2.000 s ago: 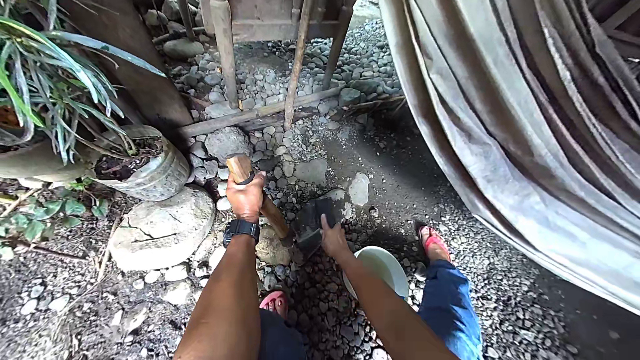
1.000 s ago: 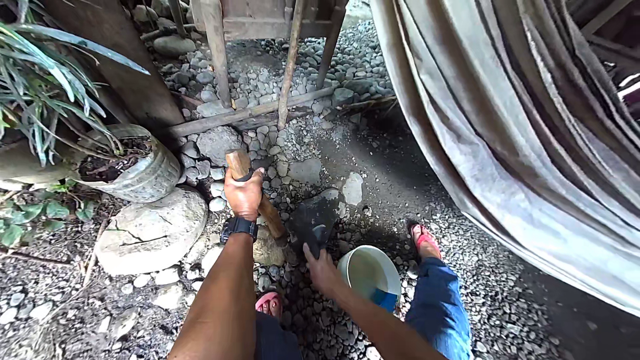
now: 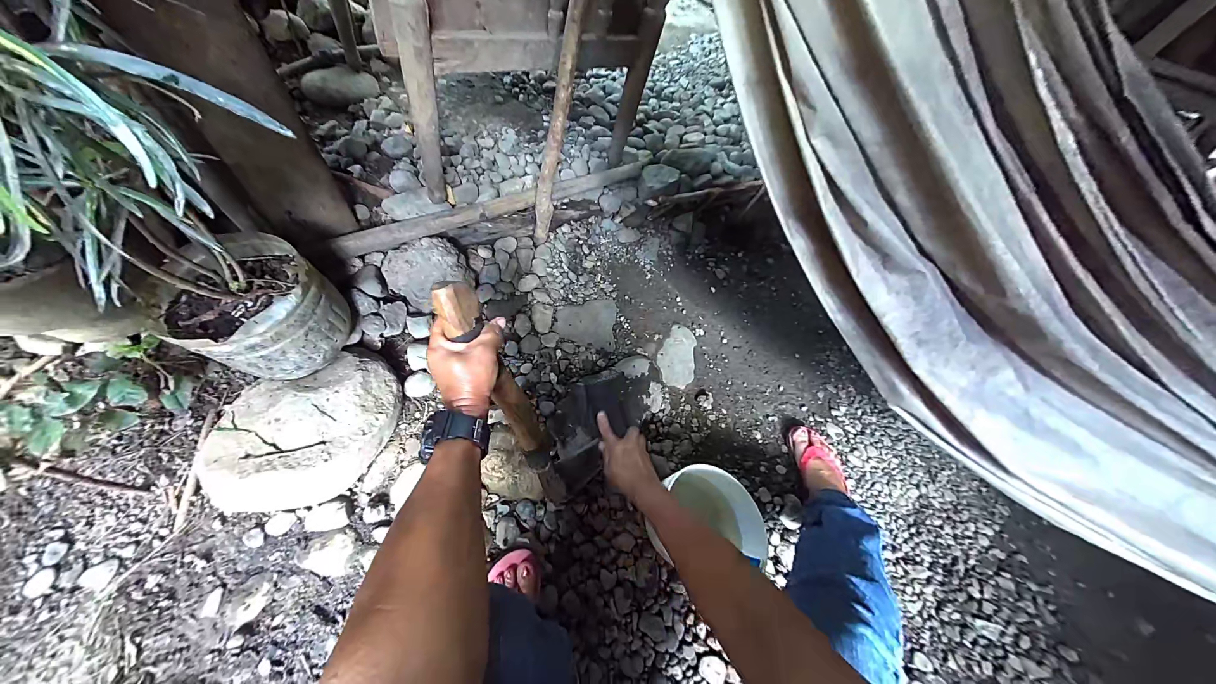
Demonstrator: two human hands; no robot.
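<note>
My left hand (image 3: 464,366), with a black watch on its wrist, is closed around the wooden handle (image 3: 518,413) of a tool with a broad dark metal blade (image 3: 598,408), like a spade or a wide hoe. The handle's thick end points up and away from me. My right hand (image 3: 625,458) is at the blade's near right side with the index finger extended over the dark metal; whether it grips the blade is not plain. Just right of my right wrist, partly behind the forearm, stands a white plastic bucket (image 3: 750,503) with something blue at its rim.
Pebbles and gravel (image 3: 608,589) cover the ground around my feet in red sandals. A flat round stone (image 3: 299,427) and a potted plant (image 3: 285,332) are at the left. Ahead lies a wooden beam (image 3: 484,211) beside wooden legs. A large draped cloth (image 3: 912,237) hangs at the right.
My right hand has moved up from beside the bucket onto the dark blade since one second ago. My left hand has kept its hold on the handle.
</note>
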